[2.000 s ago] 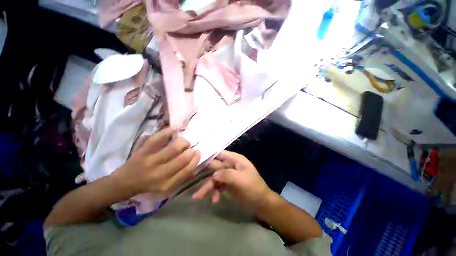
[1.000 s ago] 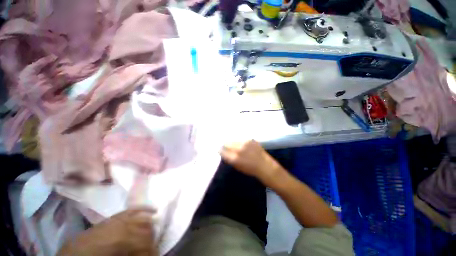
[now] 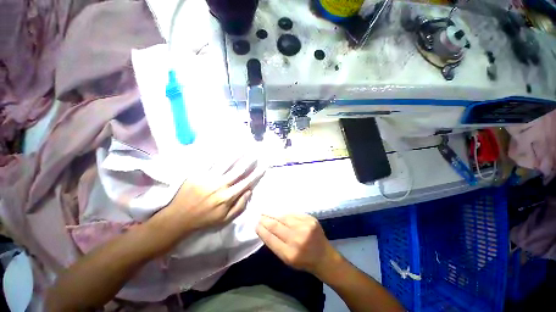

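The garment piece (image 3: 131,177), white and dusty pink, lies in folds left of and in front of the sewing machine (image 3: 366,79). Its edge reaches the presser foot and needle area (image 3: 281,129), where glare hides the exact contact. My left hand (image 3: 207,204) holds the cloth just front-left of the needle, fingers towards the presser foot; its fingertips are washed out by glare. My right hand (image 3: 294,239) pinches the near right edge of the cloth between thumb and fingers, at the table's front edge.
A blue plastic handle (image 3: 180,113) is left of the needle. A black smartphone (image 3: 366,149) with a white cable lies right of it. Blue snips (image 3: 457,161) and a red item (image 3: 484,149) lie farther right. A blue crate (image 3: 463,250) stands below the table.
The view has moved closer to the machine. My left hand has moved from the lap up beside the needle. Both hands hold the cloth nearer the presser foot.
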